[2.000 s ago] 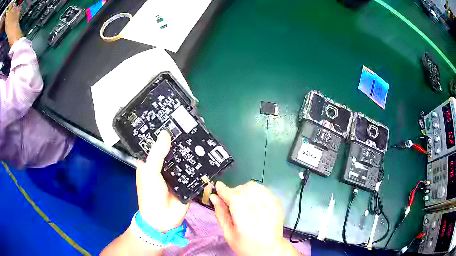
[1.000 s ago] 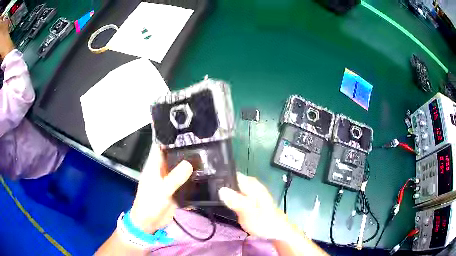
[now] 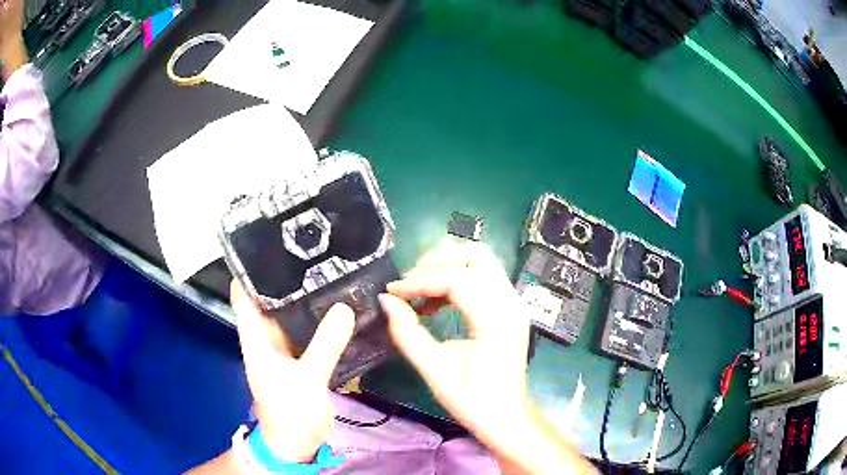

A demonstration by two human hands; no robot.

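Note:
My left hand, with a blue band at the wrist, grips an opened trail camera from its left side. The camera's camouflage front with dark panel and hexagonal lens ring faces up, and the dark grey half is nearest me. The left thumb lies on the grey half. My right hand is at the grey half's right edge, thumb and forefinger nearly together; whether they hold something small cannot be told. A black cord shows below the camera.
Two opened trail cameras lie right of centre, with black leads. Power supplies stand at the right edge. A blue test card, a small dark square, white sheets and a tape roll lie around. A person's sleeve is at left.
The held camera has turned from its circuit-board side to its lens side. My right hand has moved from the camera's bottom end up to the grey half's right edge.

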